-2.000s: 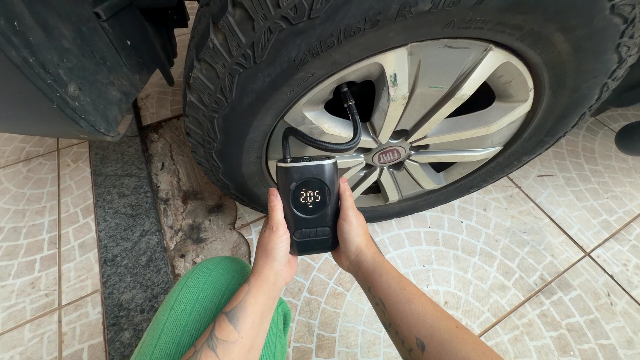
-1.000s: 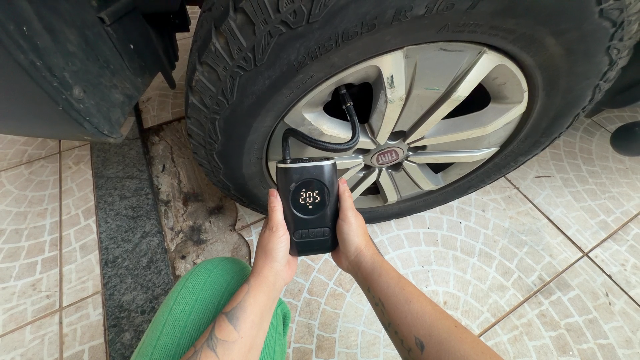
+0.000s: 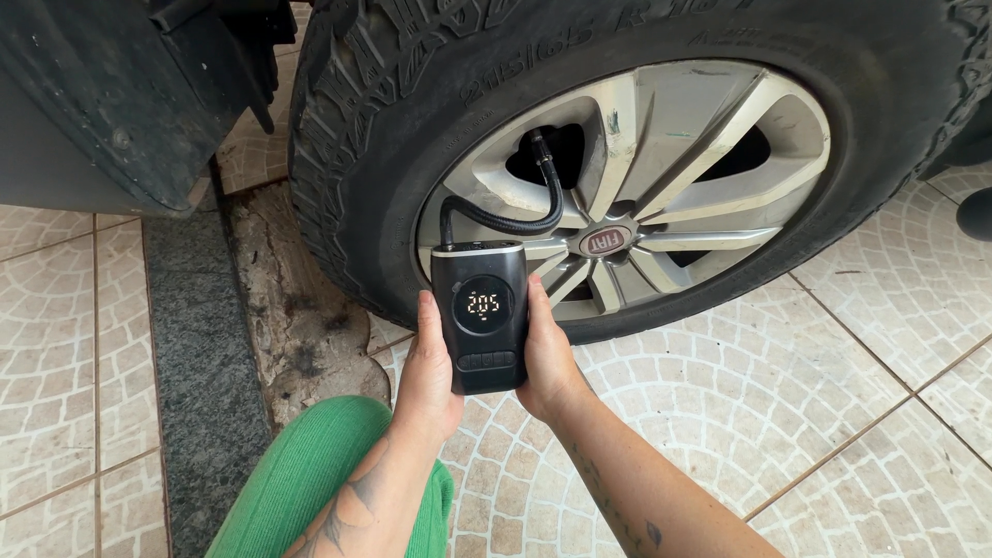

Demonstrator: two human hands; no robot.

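Observation:
A black portable tyre inflator (image 3: 482, 337) with a lit round display is held upright between both hands. My left hand (image 3: 430, 372) grips its left side and my right hand (image 3: 549, 353) its right side; the fingers behind it are hidden. From its top left corner a black air hose (image 3: 508, 225) curves up to a metal connector (image 3: 541, 147) at an opening in the alloy wheel (image 3: 682, 139). The valve itself cannot be made out. A Fiat centre cap (image 3: 606, 241) sits in the hub, and the black tyre (image 3: 372, 178) surrounds the wheel.
Dark plastic bodywork (image 3: 101, 108) hangs at the upper left. Below it run a dark stone strip (image 3: 198, 333) and a rough, stained patch of concrete (image 3: 298, 302). A knee in green ribbed fabric (image 3: 310, 465) is at the lower left. Patterned floor tiles (image 3: 659, 434) lie beneath the wheel.

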